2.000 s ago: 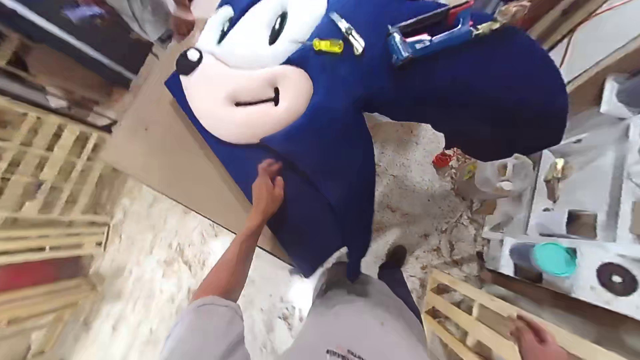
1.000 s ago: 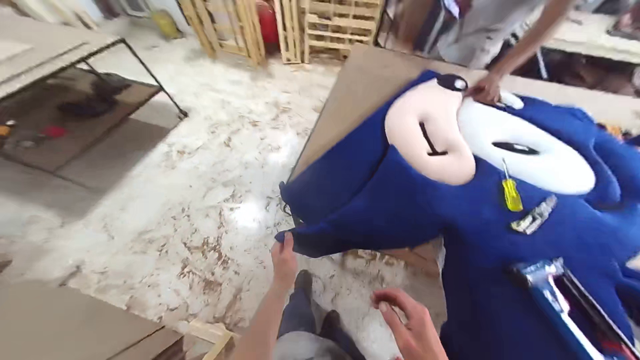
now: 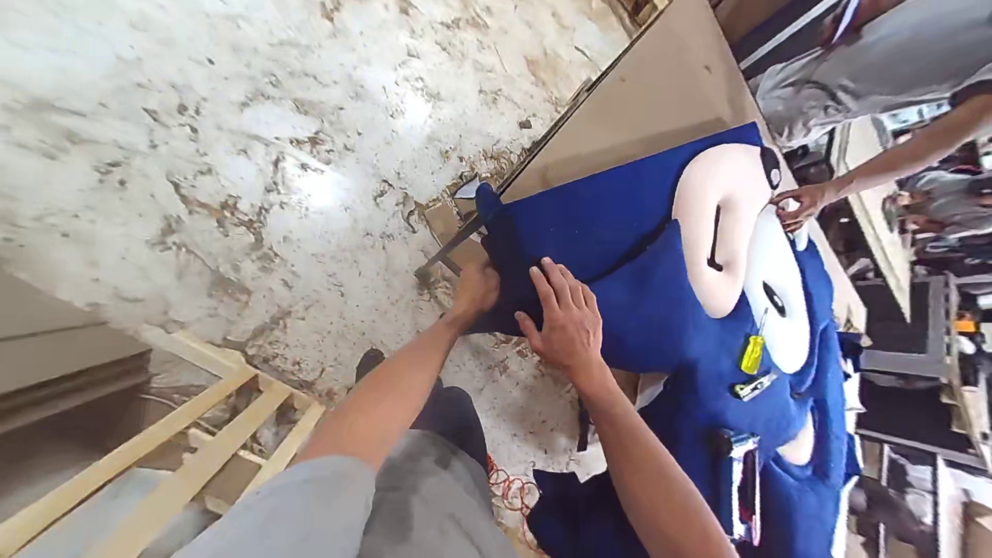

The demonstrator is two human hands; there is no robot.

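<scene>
Blue plush fabric (image 3: pixel 589 209) covers a large padded cartoon-character shape on a brown board (image 3: pixel 643 101). My left hand (image 3: pixel 476 290) grips the fabric at its near left edge, fingers partly hidden. My right hand (image 3: pixel 564 318) lies on the fabric just to the right, palm down, fingers spread a little. A beige padded muzzle (image 3: pixel 717 225) with a black mouth line and a white padded eye piece (image 3: pixel 781 310) sit farther right. On the blue fabric rest a yellow-handled screwdriver (image 3: pixel 752 353), a utility knife (image 3: pixel 755 387) and a blue and silver staple gun (image 3: pixel 740 484).
Across the board, a co-worker's hand (image 3: pixel 802 206) touches the shape near the black nose. A wooden slatted frame (image 3: pixel 186 465) stands at lower left. The floor (image 3: pixel 310 178) is littered with scraps, and a red coiled hose (image 3: pixel 511 492) lies on it near my legs.
My right hand was raised off the fabric a second ago and now rests on it. My left hand stays at the fabric's edge. The view has turned a lot.
</scene>
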